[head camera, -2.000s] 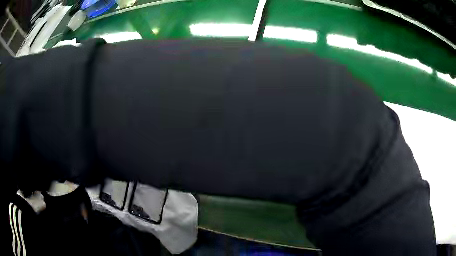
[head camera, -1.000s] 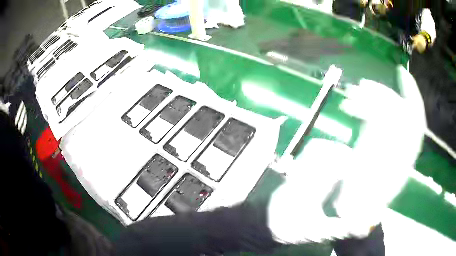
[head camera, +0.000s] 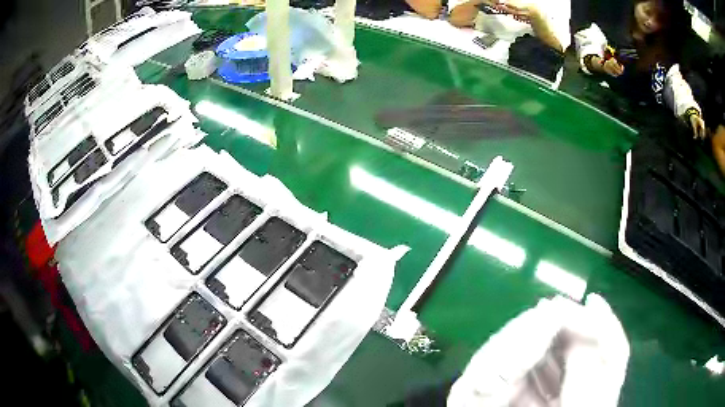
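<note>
Black-rimmed phone housings (head camera: 256, 262), dark at the upper end and pale at the lower, lie in two rows on a wrinkled white cloth-covered tray (head camera: 103, 270) at left. The nearest row is cut by the bottom edge. A white-gloved hand, seemingly my right hand (head camera: 544, 358), is at the lower right over the green bench, overexposed and cut off by the bottom edge. Its fingers and anything in them cannot be made out. My left hand cannot be made out as a separate hand.
More white-lined trays with housings (head camera: 79, 163) stand at far left. A white divider strip (head camera: 453, 242) crosses the green bench (head camera: 334, 230). A blue round object (head camera: 242, 57) and pale posts stand behind. Black trays (head camera: 684, 207) and people's hands are at right.
The dark sleeve that covered the view has gone from it. The camera view has shifted, and the large white glove shapes are now one lower shape at the bottom right.
</note>
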